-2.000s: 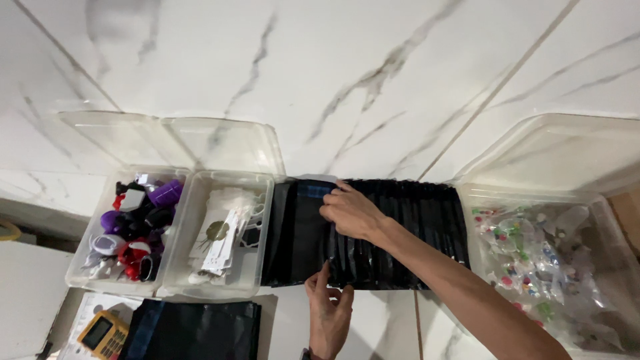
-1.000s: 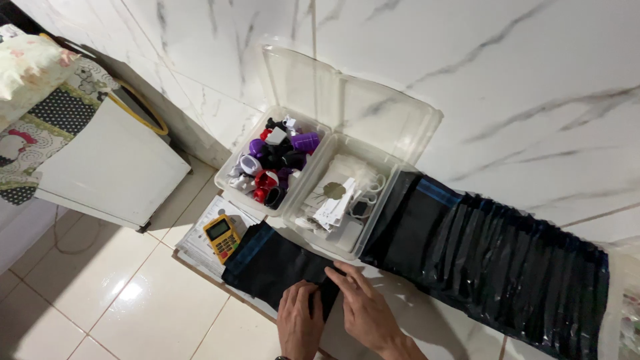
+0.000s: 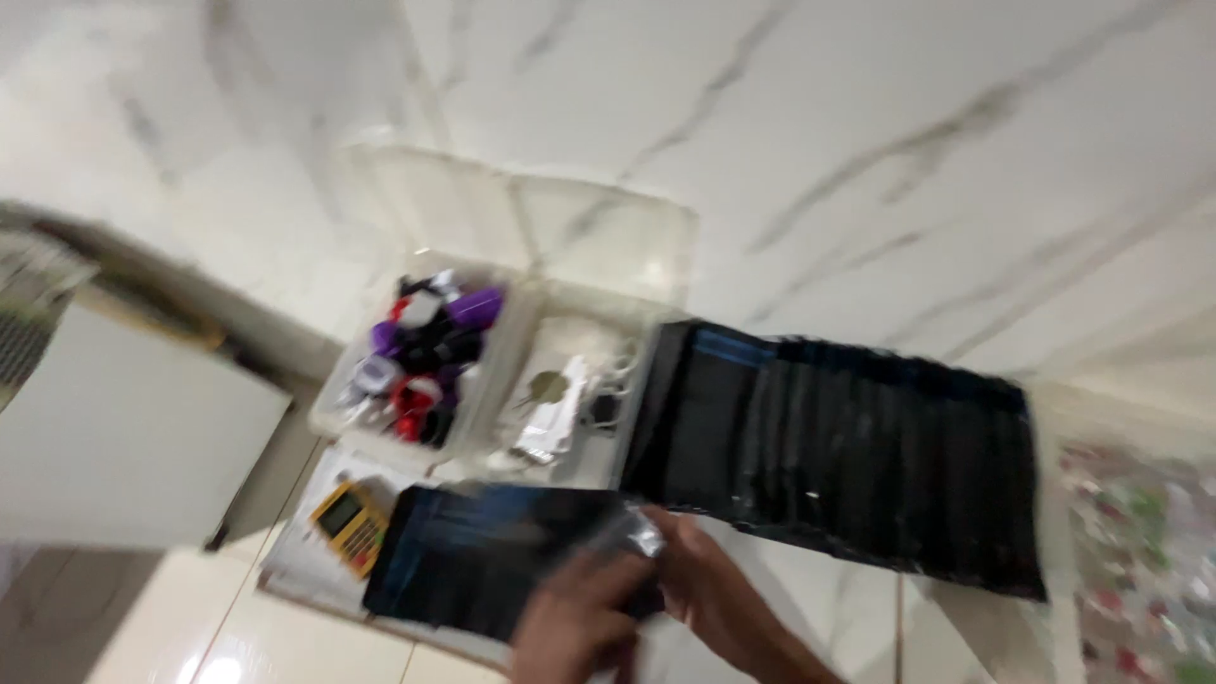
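Note:
Black plastic bags point(image 3: 475, 551) with a blue band lie in a stack at lower centre. My left hand point(image 3: 584, 608), blurred, is over the right end of this stack. Beside it, my right hand point(image 3: 708, 579) has its fingers closed on a shiny dark plastic edge. Whether that edge belongs to the stack or to a separate bag cannot be told. Blur hides the left fingertips. Up and to the right, a long row of overlapping black plastic bags point(image 3: 883, 465) lies beside the clear bins.
One clear bin point(image 3: 328, 408) holds purple, red, black and white items; the adjoining bin point(image 3: 484, 465) holds white tags. A yellow card reader point(image 3: 350, 527) lies on papers at left. A white panel point(image 3: 123, 427) stands farther left. Small colourful packets point(image 3: 1140, 560) fill the far right.
Both hands were over the long row of bags two seconds ago; now they are at the smaller stack, as they were one second ago. The view has swung between frames.

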